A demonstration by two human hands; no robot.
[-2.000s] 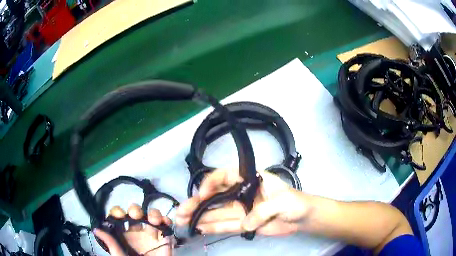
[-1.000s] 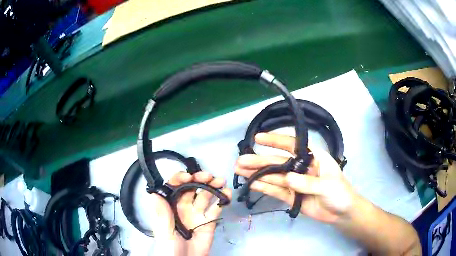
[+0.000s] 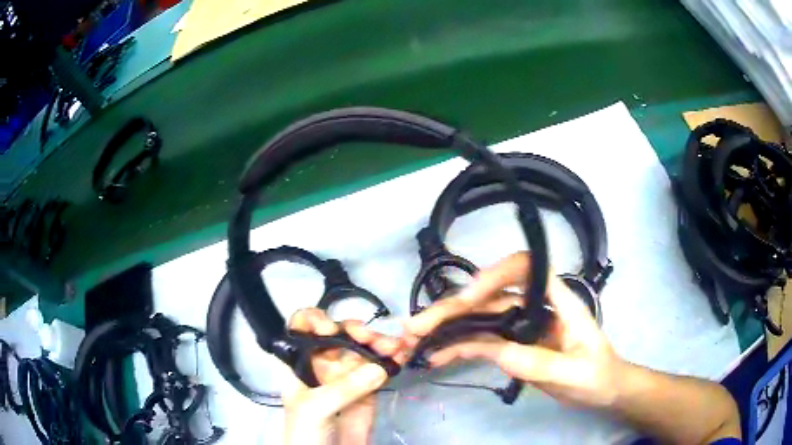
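Note:
A black headband with a padded arch is held up in front of me, arch away from me. My left hand is closed around its left yoke, thumb on top. My right hand grips the right yoke and the hinge beside it. The two yoke tips are close together; I cannot tell if they touch. A thin wire hangs between them. Behind, another headband lies on the white sheet, and one more headband lies partly hidden behind my left hand.
A headband pile sits on cardboard at the right. More headbands lie at lower left near a black flat pad. A single headband lies on the green surface. The blue bin's rim shows at lower right.
The held headband first swung to the right and now faces me with its arch up. Its yoke ends have come closer together since a second ago, and my left thumb now presses on the left yoke.

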